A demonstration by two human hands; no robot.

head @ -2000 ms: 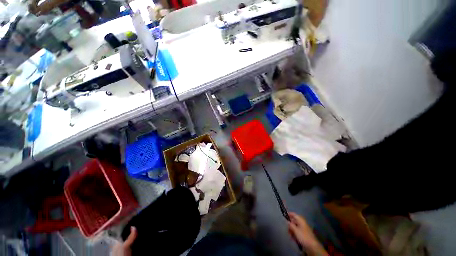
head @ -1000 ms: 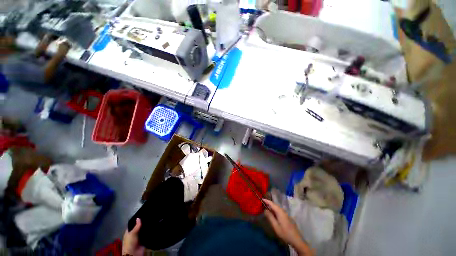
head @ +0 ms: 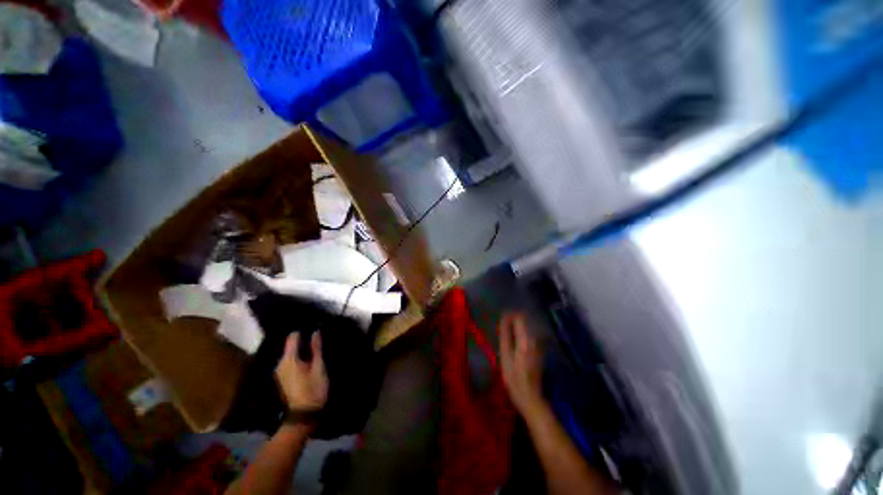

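The black garment is bunched at the lower centre, over the near edge of an open carton. My left hand is on it, thumb and fingers gripping the dark cloth. My right hand is to the right, beside the red stool, raised with its fingers extended. Nothing shows in it, though it is somewhat blurred.
The carton holds white and brown scraps. A blue stool stands beyond it, and a red stool lies between my hands. The blurred white machine table fills the right side. A red plastic item is at left.
The view has come closer to the machine table and carton. The thin black stick-like thing that was in my right hand no longer shows there. My left hand remains on the black garment.
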